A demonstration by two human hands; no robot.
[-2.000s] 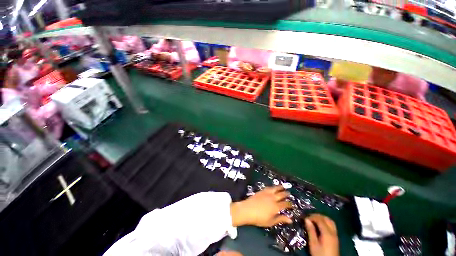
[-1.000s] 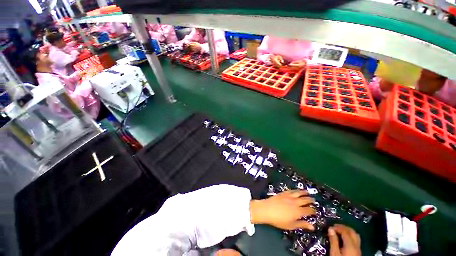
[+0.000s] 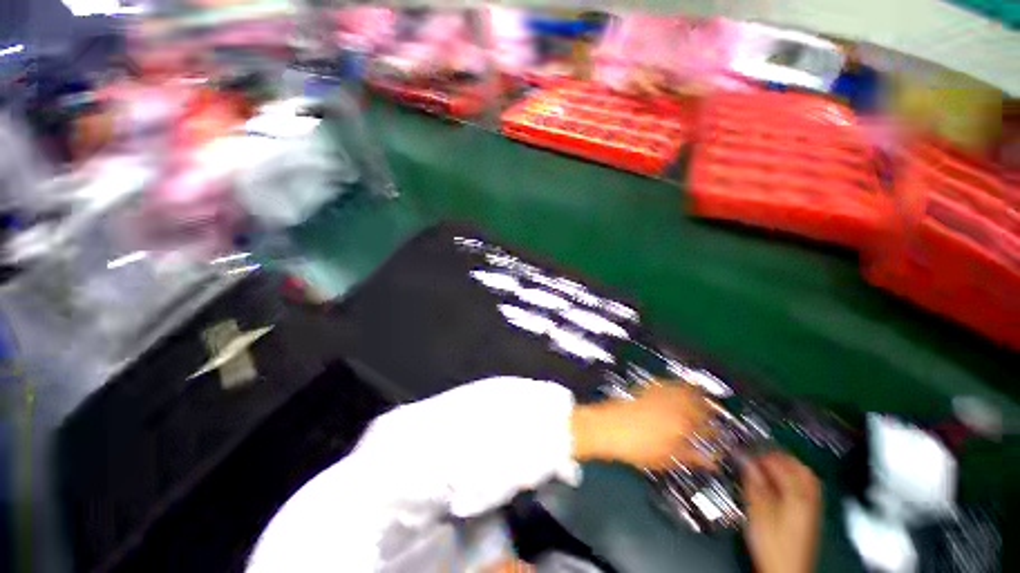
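The view is blurred by motion. A heap of small shiny silver and black metal parts lies on the green bench. My left hand, in a white sleeve, lies over the heap's upper left part, palm down; its fingertips are smeared. My right hand is at the heap's right edge, its fingers bent towards the parts. Whether either hand grips a part cannot be told. Silver-white pieces sit in rows on the right side of a black tray, left of the heap.
A black box with white paper stands right of my right hand, with small parts beside it. Orange-red compartment trays line the bench's far side. Another black tray with a pale cross lies far left. People in pink sit beyond.
The camera view has shifted and blurred. Both hands stay at the heap, with my left hand's fingers now bunched closer together. The rows on the black tray look the same.
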